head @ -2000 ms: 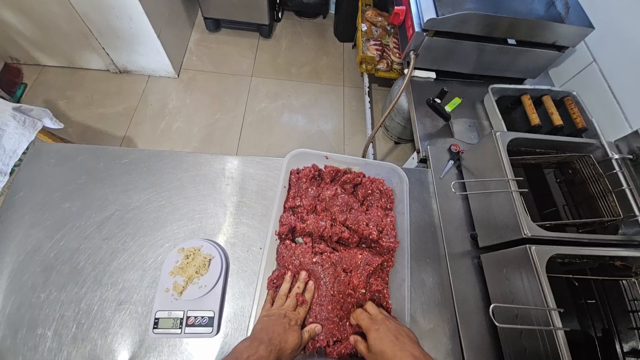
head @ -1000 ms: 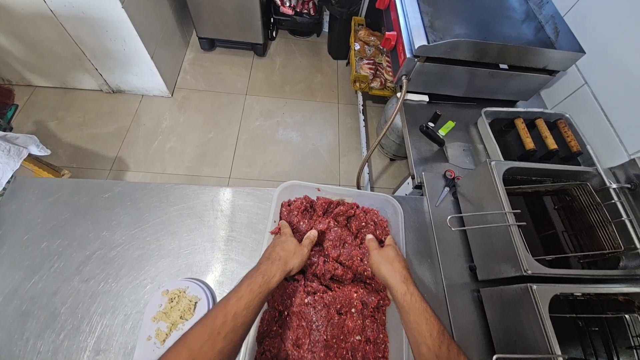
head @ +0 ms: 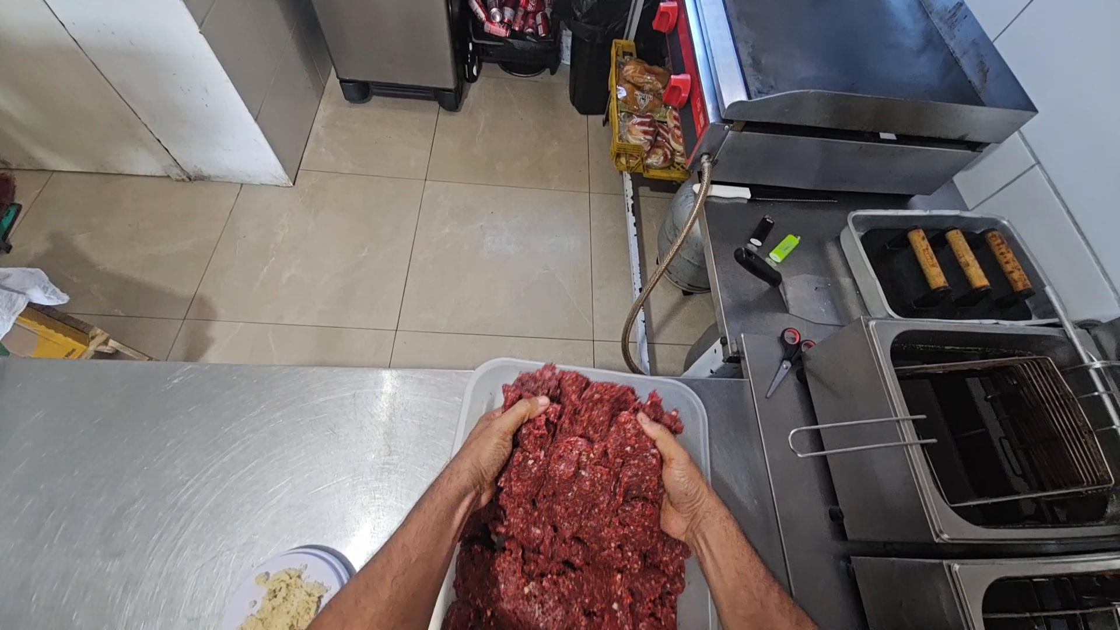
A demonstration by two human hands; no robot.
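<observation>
A large mass of raw ground meat (head: 582, 490) fills most of a white plastic tub (head: 696, 420) on the steel table. My left hand (head: 494, 446) grips the meat's left side, thumb on top and fingers hidden at its edge. On the right side, my right hand (head: 678, 477) holds the same mass, its thumb pressed on top. The upper part of the meat looks gathered between both hands. Left of my left forearm, a kitchen scale (head: 328, 569) bears a pale minced paste (head: 284, 599), partly cut off by the frame.
The steel table (head: 192, 455) extends left. To the right are scissors (head: 789, 354), a black-handled scraper (head: 759, 265), a green lighter (head: 784, 248), a tray with wooden-handled presses (head: 967, 262) and fryers with wire baskets (head: 1024, 429). A griddle (head: 857, 52) stands behind, its gas hose (head: 665, 271) hanging beside the counter.
Both hands have moved from the near part of the meat to the sides of its far part. The far part is now bunched up between them. The view has shifted.
</observation>
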